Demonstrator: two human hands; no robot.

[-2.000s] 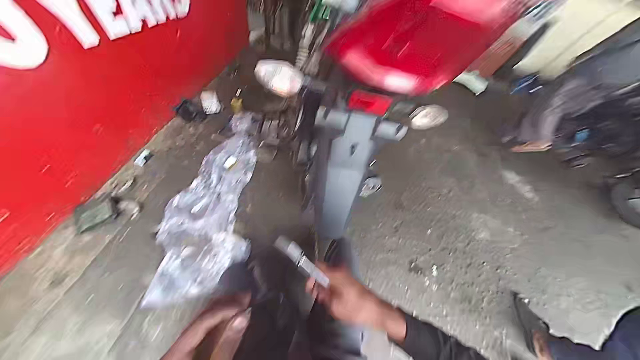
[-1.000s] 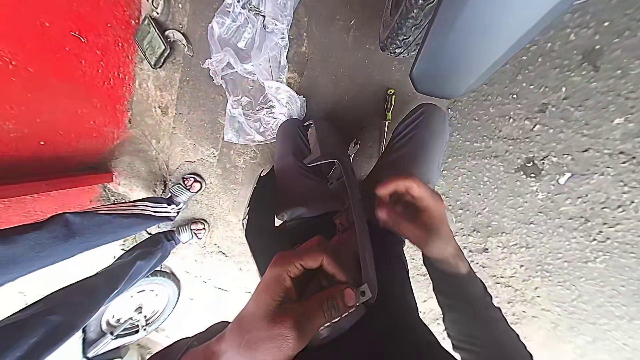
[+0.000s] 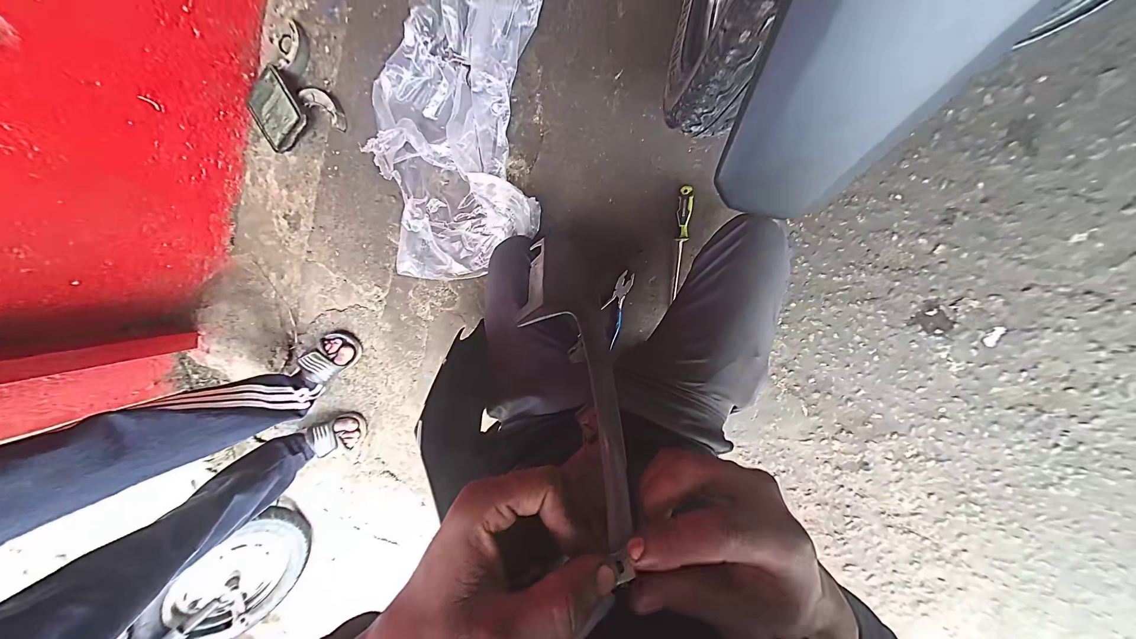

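Between my two hands at the bottom centre is a long, dark, curved bracket [image 3: 607, 426], with a flat end tab at the bottom and an angled end near my knees. My left hand [image 3: 524, 550] grips it by the lower end, thumb beside the tab. My right hand [image 3: 723, 541] pinches at the same tab from the other side; whether a small part sits between its fingers cannot be told. Beyond the bracket, pliers [image 3: 620, 297] with a blue handle lie between my legs. A screwdriver [image 3: 683, 217] with a yellow-green handle lies beside my right knee.
Crumpled clear plastic sheeting [image 3: 453, 151] lies on the ground ahead. A grey vehicle panel [image 3: 852, 98] and a tyre [image 3: 719, 67] are at the upper right. At the left are a red wall [image 3: 115, 160], a person's legs [image 3: 169, 426] in sandals, and a wheel [image 3: 240, 568].
My right hand has come down to the bracket's lower end, where my left hand holds it. Two seconds ago my right hand held a pale, slender object. The view has swung downward since then.
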